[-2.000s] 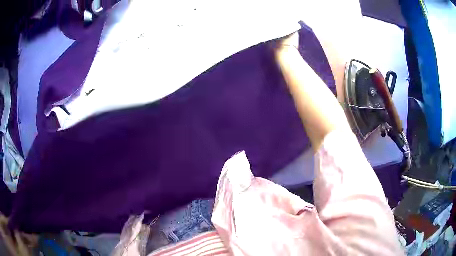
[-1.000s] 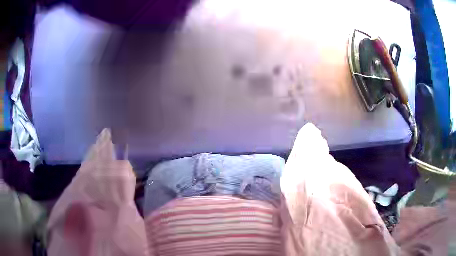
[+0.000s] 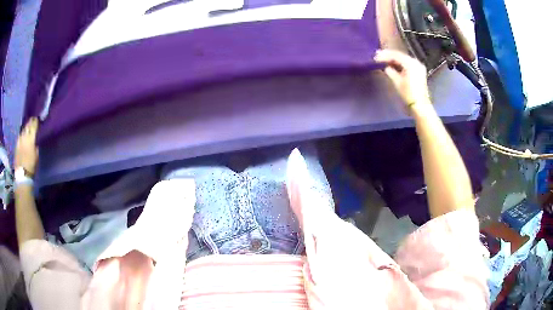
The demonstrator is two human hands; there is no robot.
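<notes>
A large purple garment piece (image 3: 218,54) lies across the pressing table (image 3: 242,115), its pale inside (image 3: 291,11) up and a wide purple border towards me. My right hand (image 3: 403,72) pinches the border's right corner beside the iron. My left hand (image 3: 27,148) is at the border's left end, at the left picture side, fingers on the cloth edge. The iron (image 3: 427,30) rests at the upper right, its top cut off by the picture edge. The garment's far part is out of the picture.
A cord and hose (image 3: 515,151) run from the iron off to the right. A blue-edged strip (image 3: 500,54) stands right of the table. Dark purple cloth (image 3: 412,163) hangs below the table's front edge at right. Fabric scraps (image 3: 533,272) are heaped at the lower right.
The garment, mostly lifted away to the upper left one second ago, now lies spread across the table. Both hands have come into view at its near corners. The iron appears higher in the picture.
</notes>
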